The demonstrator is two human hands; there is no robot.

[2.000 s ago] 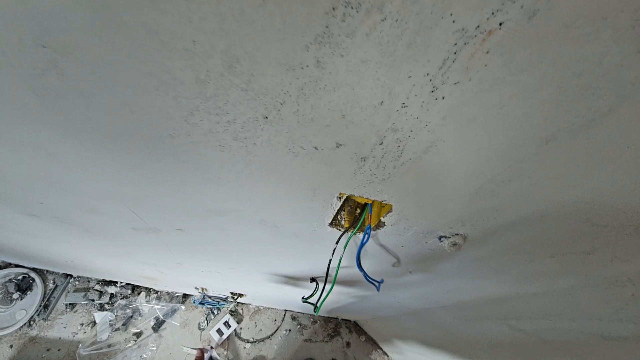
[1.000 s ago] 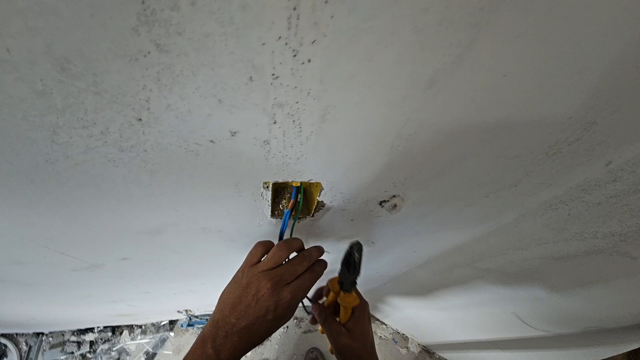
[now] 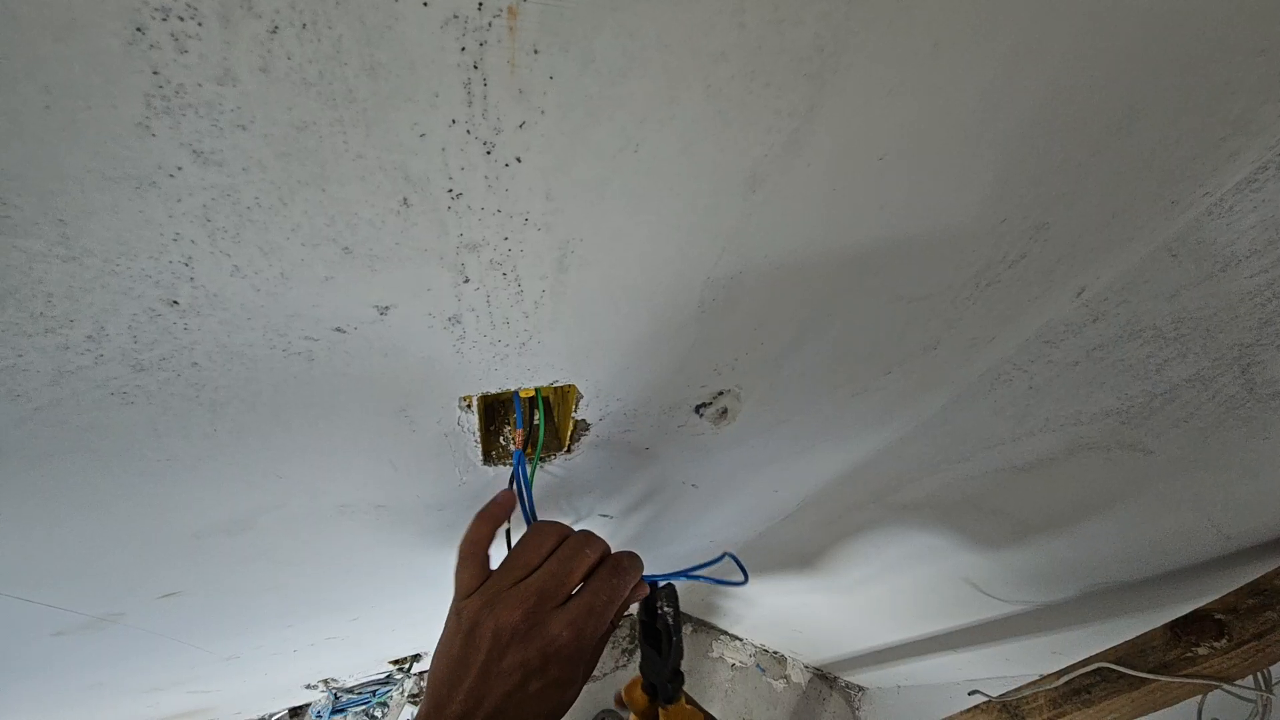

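Note:
A yellow electrical box (image 3: 530, 425) is set in the white wall, with blue, green and black wires coming out. Below it, my left hand (image 3: 540, 620) grips the blue wires (image 3: 522, 480), whose looped end (image 3: 715, 570) sticks out to the right. One stretch of blue wire near the box shows bare copper. Pliers (image 3: 660, 640) with black jaws and orange-yellow handles stand upright beside my left fingers, close under the blue wires. Around their handles, my right hand (image 3: 635, 700) shows only in small part at the bottom edge.
A chipped hole (image 3: 718, 407) marks the wall right of the box. At lower left lies a bundle of blue wires (image 3: 365, 695) in a broken opening. A wooden beam (image 3: 1180, 640) with a pale cable (image 3: 1110, 668) crosses the lower right corner.
Both hands have come into view since the oldest frame. The blue wires, hanging free then, are now in my left hand, their loop pointing right. The pliers are now close to them.

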